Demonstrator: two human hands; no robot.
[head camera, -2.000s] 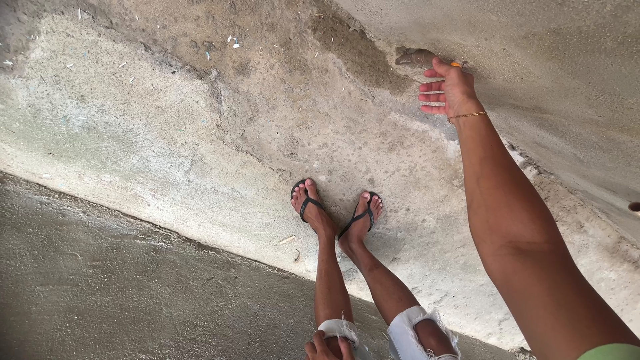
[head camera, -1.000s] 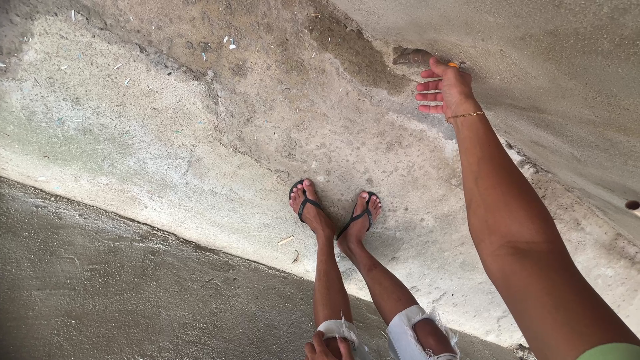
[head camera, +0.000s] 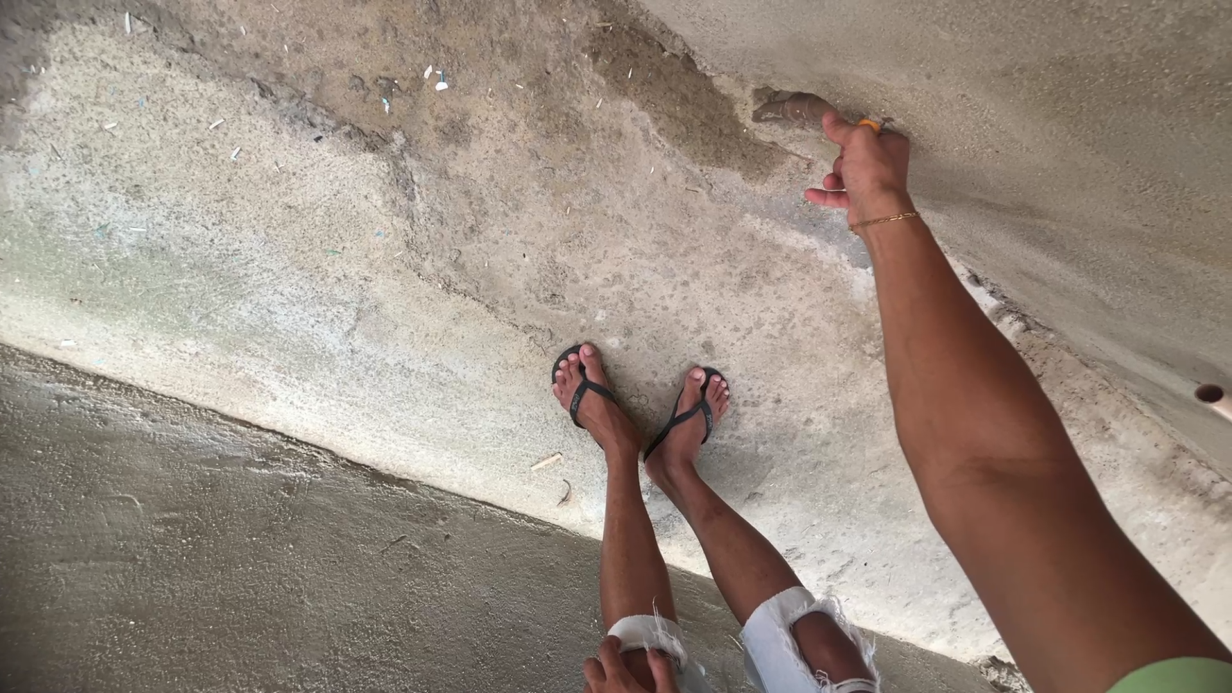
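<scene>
My right hand (head camera: 866, 168) reaches to the foot of the concrete wall at the upper right. Its thumb and index finger are curled about an orange part of a mostly hidden hand tool (head camera: 797, 108), whose brown, blade-like end points left. The tool's exact kind cannot be told. Two of this hand's fingers stick out to the left. At the bottom edge my left hand (head camera: 626, 671), partly cut off, rests on the frayed hem of the light denim (head camera: 650, 632) at my knee, fingers slightly apart, with nothing seen in it.
My feet in black flip-flops (head camera: 585, 390) stand on the rough concrete floor (head camera: 462, 318). A damp dark patch (head camera: 688, 106) lies left of the tool. Small white scraps (head camera: 441, 81) are scattered at the upper left. A pipe end (head camera: 1211, 394) shows at the right. A darker, smoother surface (head camera: 241, 539) borders the floor at lower left.
My right hand's fingers, earlier spread with the palm showing, have curled in beside the orange part. My left hand, my feet and the brown blade-like end have stayed in place.
</scene>
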